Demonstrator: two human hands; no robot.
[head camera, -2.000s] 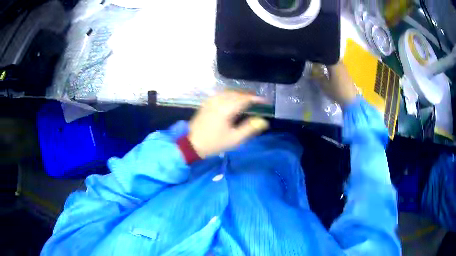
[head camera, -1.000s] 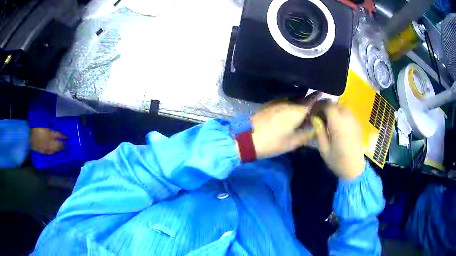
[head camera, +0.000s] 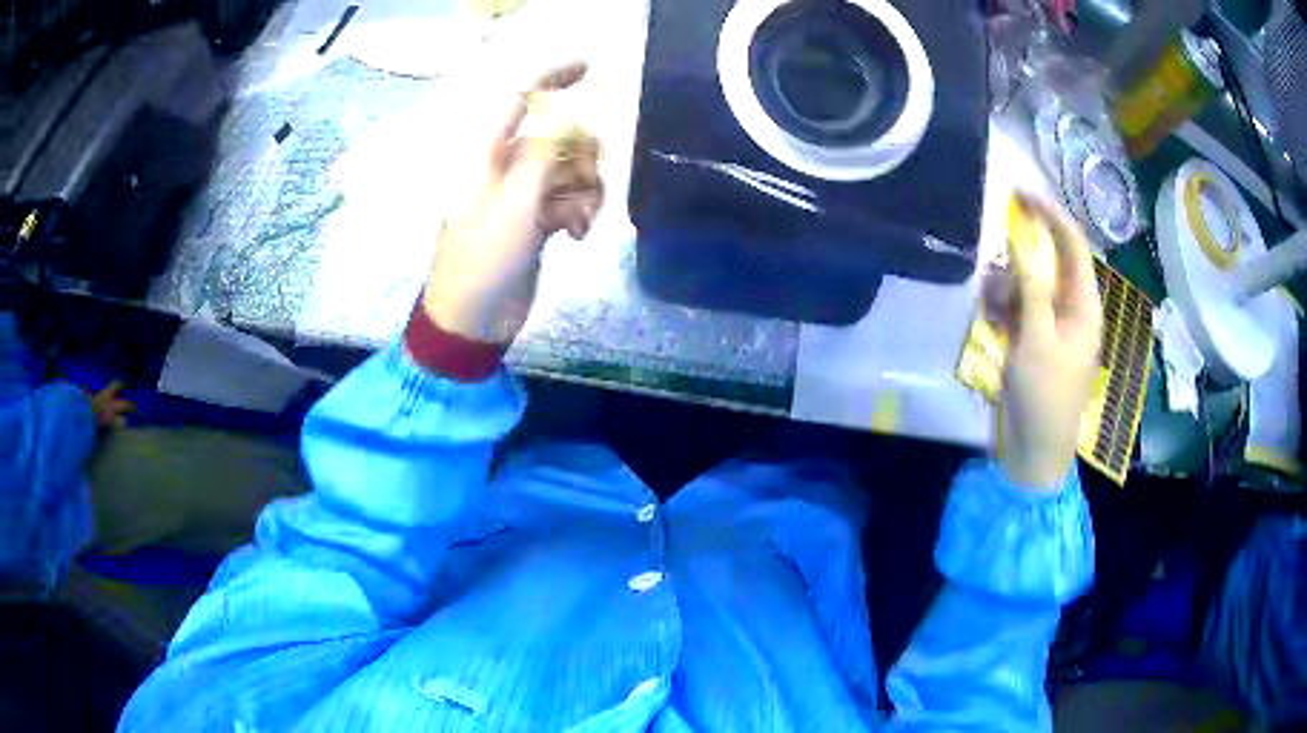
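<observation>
The black projector unit (head camera: 688, 244) stands on the bench in front of me. A silver-white trim ring (head camera: 740, 103) sits around its dark lens (head camera: 824, 79). My left hand (head camera: 523, 193) is raised over the white sheet, left of the unit, fingers apart, with nothing visible in it. My right hand (head camera: 1049, 308) is right of the unit, over the yellow adhesive sheet (head camera: 1122, 380), and covers part of it. Its fingers are bent and blurred, and I cannot tell if they hold anything.
A white sheet (head camera: 416, 143) lies on silvery wrap at left. Bagged rings (head camera: 1107, 193) and a large white tape roll (head camera: 1218, 272) are at right, with a yellow cylinder (head camera: 1158, 100) behind. Black units (head camera: 122, 129) stand far left. Another person's blue sleeve (head camera: 43, 458) shows at left.
My hands were close together in front of the unit and have separated. My left hand has moved left and up, my right hand right. The unit appears slightly further left and straighter in view.
</observation>
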